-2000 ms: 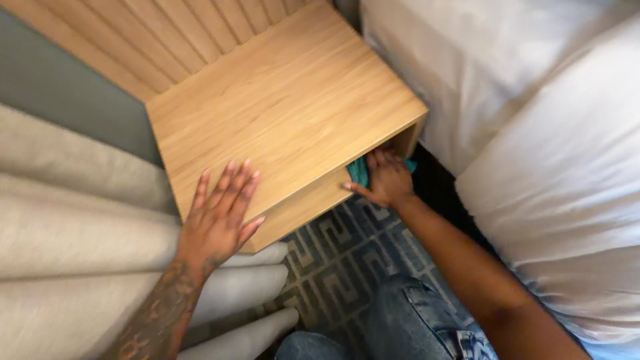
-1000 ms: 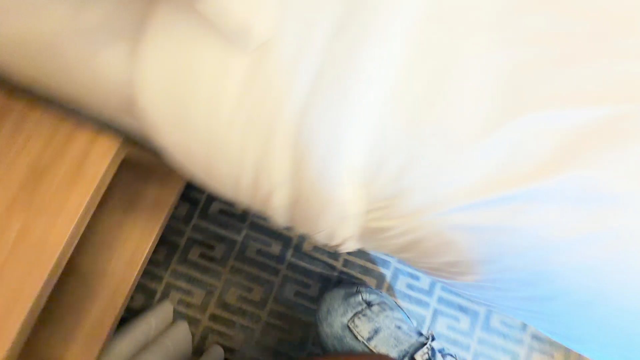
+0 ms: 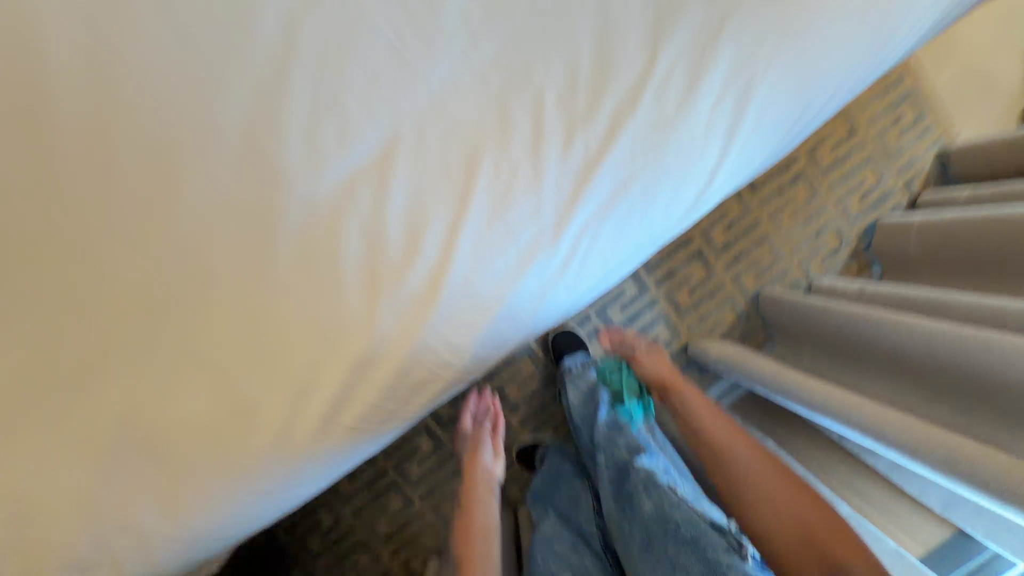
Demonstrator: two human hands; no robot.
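Note:
My right hand (image 3: 640,356), slightly blurred, holds a crumpled green cloth (image 3: 626,392) that hangs below the palm, in front of my jeans. Nothing is in my left hand (image 3: 482,420), which is held low beside the edge of the bed, its fingers extended. The white bed sheet (image 3: 416,224) fills the upper left of the view, with soft creases toward its edge. Whether the left hand touches the sheet cannot be told.
Patterned carpet (image 3: 696,272) runs between the bed and the long beige curtains (image 3: 896,360) on the right. My feet in dark shoes (image 3: 569,344) stand on it. A pale surface (image 3: 980,76) is at the upper right.
The view has swung away from the wooden nightstand to the bed and curtains. My left hand has left the nightstand's top; my right hand, with the green cloth, is out of its open compartment.

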